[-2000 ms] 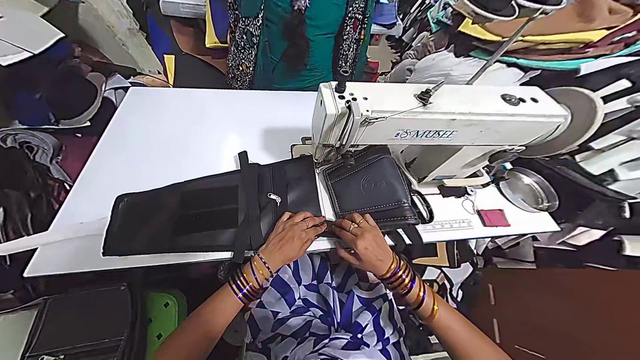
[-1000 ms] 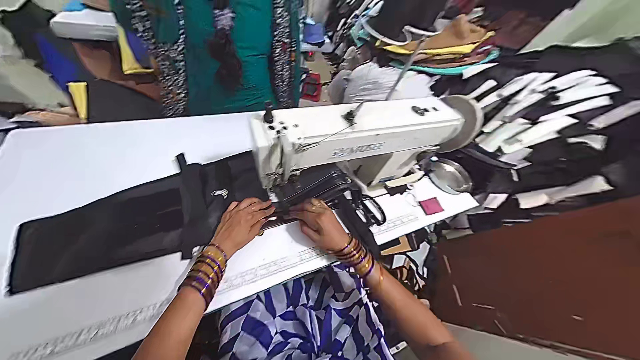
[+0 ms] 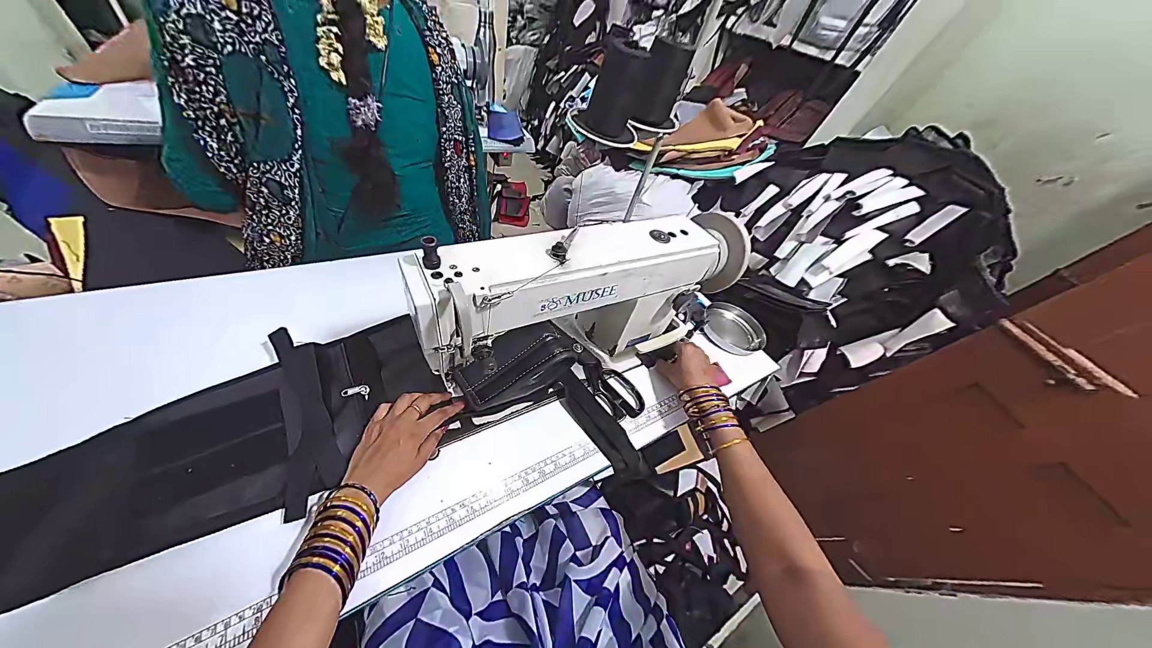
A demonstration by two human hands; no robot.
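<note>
A white sewing machine (image 3: 576, 292) stands on the white table. Under its presser foot lies a stitched black leather-like piece (image 3: 517, 373), joined to or touching a long black fabric panel (image 3: 207, 450) with a zipper pull (image 3: 355, 391) and crossing straps. My left hand (image 3: 405, 441) rests with its fingertips on the black work just in front of the needle area. My right hand (image 3: 691, 367) reaches to the lever (image 3: 664, 340) at the machine's right base; its fingertips are partly hidden. Black-handled scissors (image 3: 619, 394) lie between the machine base and a black strap.
A round metal bowl (image 3: 733, 328) sits behind my right hand, with a small red piece (image 3: 720, 374) near the wrist. A printed ruler (image 3: 486, 504) runs along the table's front edge. Another person (image 3: 378, 135) is beyond the table. White strips (image 3: 837, 225) lie on black material.
My right hand has left the black piece and moved right to the machine's base. My left hand stays at the work near the needle. The view has swung right.
</note>
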